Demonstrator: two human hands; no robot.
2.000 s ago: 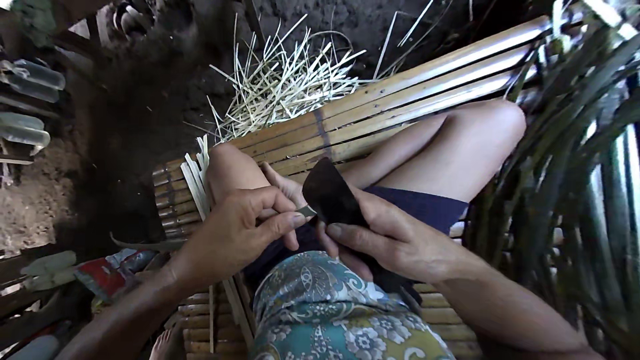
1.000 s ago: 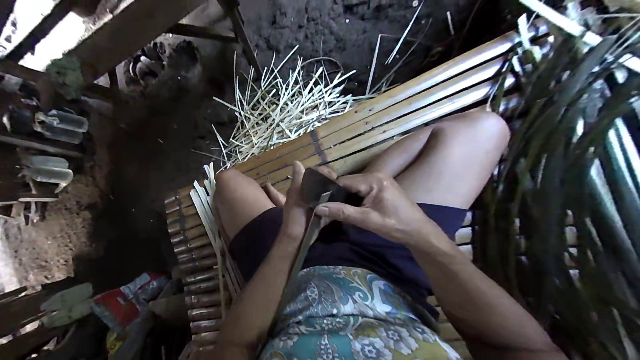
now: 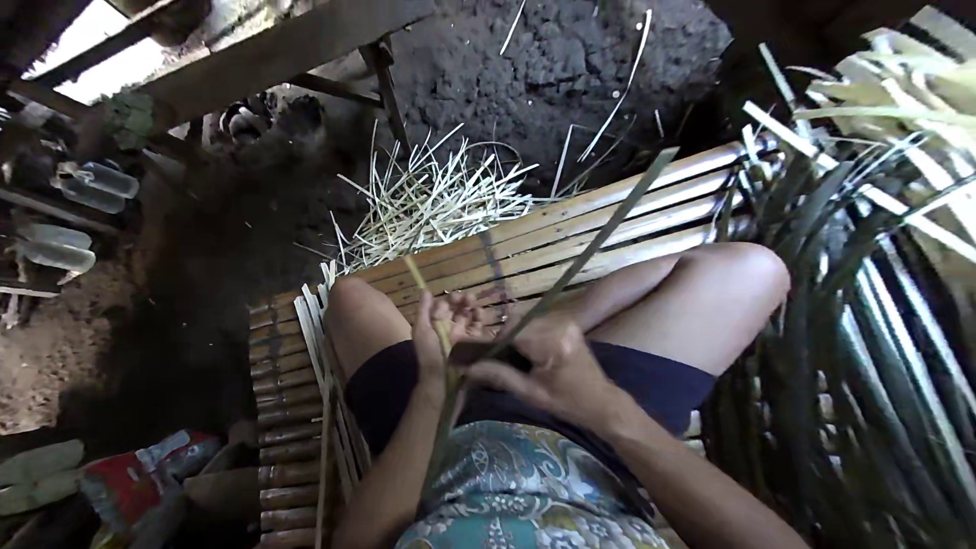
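Observation:
A long green plant strip point(image 3: 591, 248) runs from my lap up to the right across the bamboo slats, and a paler narrow strip point(image 3: 418, 278) rises beside it on the left. My left hand point(image 3: 444, 332) has the pale strip lying against its palm, with the fingers partly curled. Between the hands is a dark, flat blade point(image 3: 476, 353), partly covered. My right hand point(image 3: 545, 366) is shut on the blade, its thumb along the green strip; motion blurs it. Both hands are above my lap, where the two strips meet near the blade.
I sit cross-legged on a bamboo slat bench point(image 3: 526, 259). Thin pale shavings point(image 3: 435, 202) are heaped beyond its edge. Split strips point(image 3: 324, 381) lie by my left knee. Long dark green leaves point(image 3: 801, 305) cover the right side. Clear bottles point(image 3: 95, 187) and a red packet point(image 3: 126, 484) are at left.
The hands have drawn apart a little from close together. A long green strip and a separate pale strip now stretch upward from them. The view has shifted.

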